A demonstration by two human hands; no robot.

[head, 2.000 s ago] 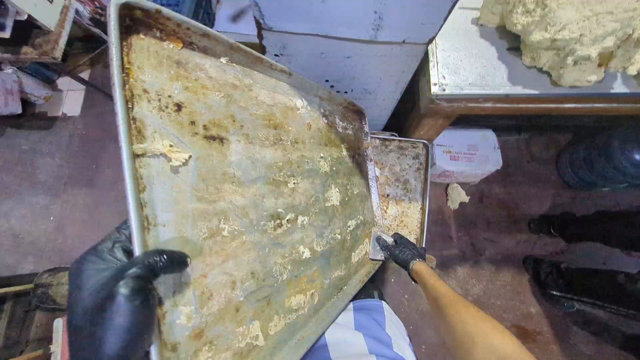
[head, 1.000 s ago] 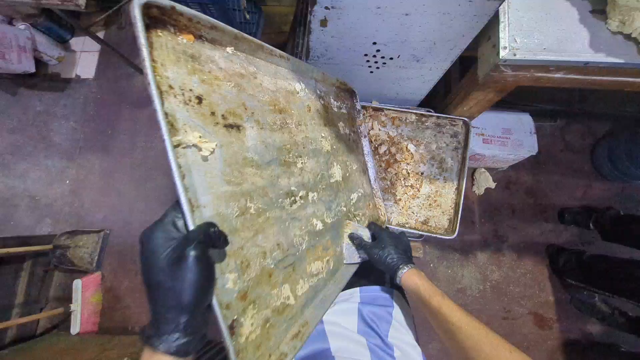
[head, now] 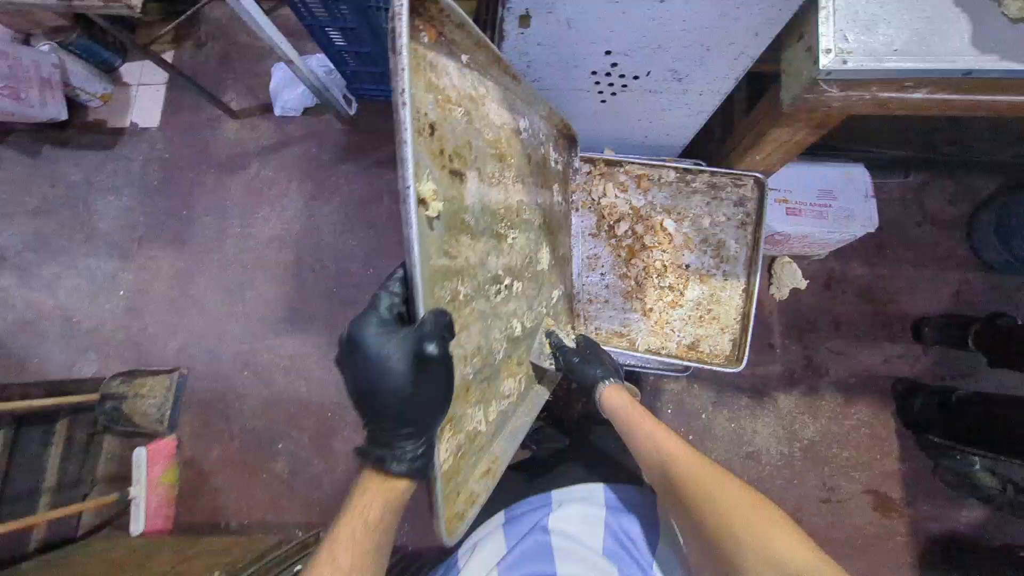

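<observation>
My left hand point(head: 400, 372), in a black glove, grips the left rim of a large metal baking sheet point(head: 488, 240) that stands steeply tilted. Dough residue and brown stains cover its surface. My right hand point(head: 588, 360), also gloved in black, holds a flat scraper point(head: 546, 346) against the sheet's lower right side, with pale scrapings at its edge. To the right lies a second baking sheet point(head: 720, 232), strewn with loose crumbs and dough flakes point(head: 652, 256). The tilted sheet's right edge meets or overlaps this one; whether they touch is unclear.
A cardboard box point(head: 824, 208) and a dough scrap point(head: 788, 278) are on the floor at right, below a metal-topped table point(head: 904, 40). Another person's dark shoes point(head: 952, 332) show at far right. A dustpan point(head: 142, 400) and a pink-bristled broom point(head: 156, 486) lie at lower left.
The large baking sheet has turned to a steeper angle, with my left hand still on its rim. More of the crumb-strewn sheet shows than two seconds ago. The view has shifted.
</observation>
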